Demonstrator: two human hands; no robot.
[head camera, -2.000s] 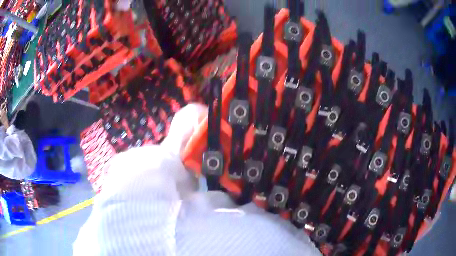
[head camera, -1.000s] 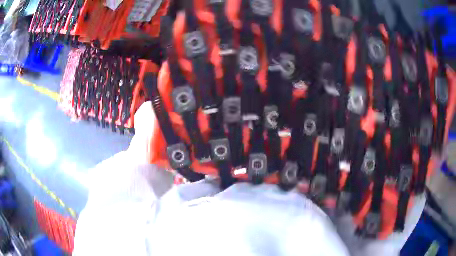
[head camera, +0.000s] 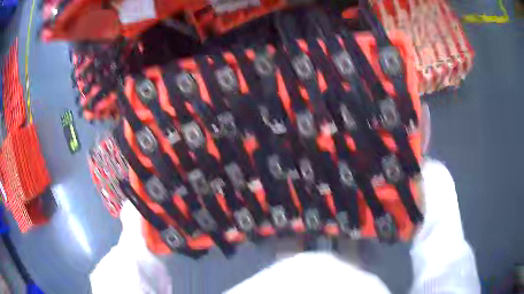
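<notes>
An orange-red tray (head camera: 376, 209) spans the middle of the view, held level in front of my body. Rows of smartwatches (head camera: 194, 133) with black straps lie over it, round sensor rings up; some strap ends hang past its edges. My left hand (head camera: 131, 221) is at the tray's lower left side, blurred and overexposed, its fingers mostly hidden. My right hand (head camera: 425, 129) grips the right side, largely hidden behind the tray edge and straps. White sleeves come up on both sides.
Another stack of watch-laden trays (head camera: 95, 80) stands behind and left. Trays with white papers (head camera: 137, 10) are at the top. A pale red ribbed stack (head camera: 439, 49) stands upper right. Empty orange-red trays (head camera: 23, 166) stand far left on the grey floor with yellow lines.
The held tray has swung from the right to the centre and now sits squarer to my body. The view has turned, bringing other tray stacks behind it and my right sleeve into view.
</notes>
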